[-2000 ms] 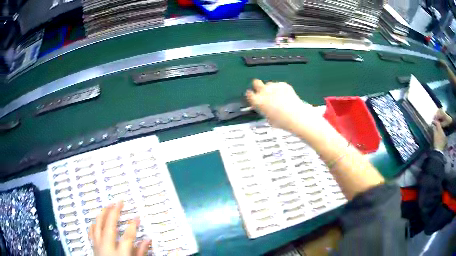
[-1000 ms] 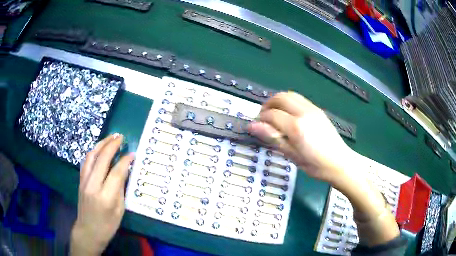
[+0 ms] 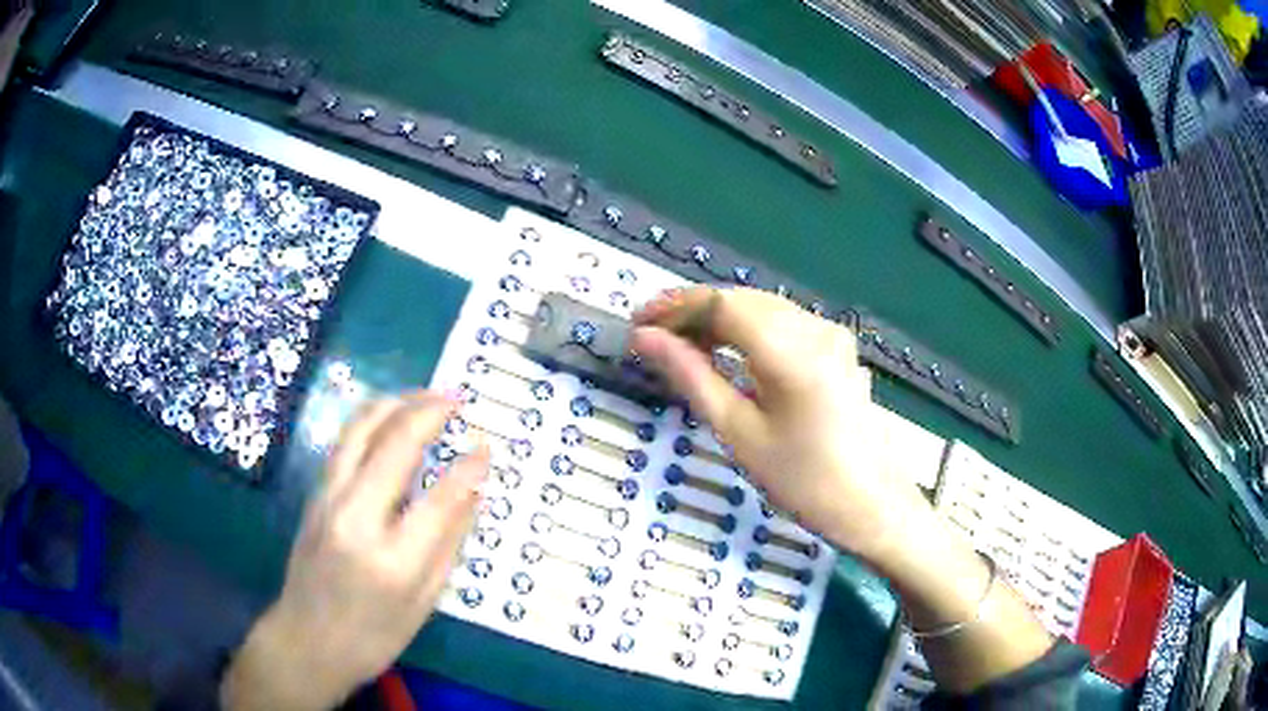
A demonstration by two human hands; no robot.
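A white slotted board (image 3: 556, 521) with rows of dumbbell-shaped slots and small round metal parts lies in front of me. A dark fixture strip (image 3: 563, 338) lies over its upper part, its right portion hidden by my hand. My right hand (image 3: 751, 389) is over the strip, fingers bent down onto it; whether it grips the strip or a small part is hidden. My left hand (image 3: 396, 514) is at the board's left edge, slightly blurred, fingers bent; whether it holds a small part cannot be told. A black parts tray (image 3: 195, 299) heaped with silver rings is at the left.
Fixture strips (image 3: 424, 143) line the bench behind the board, and more (image 3: 723, 109) lie on the green belt. A second slotted board (image 3: 1022, 535) and a red bin (image 3: 1124, 608) are at the right. Stacked boards (image 3: 1210, 236) and a blue bin (image 3: 1074, 150) stand beyond the belt.
My view has shifted. My left hand has moved from beside the parts tray to the board's left edge. My right hand has moved left along the strip, covering more of it.
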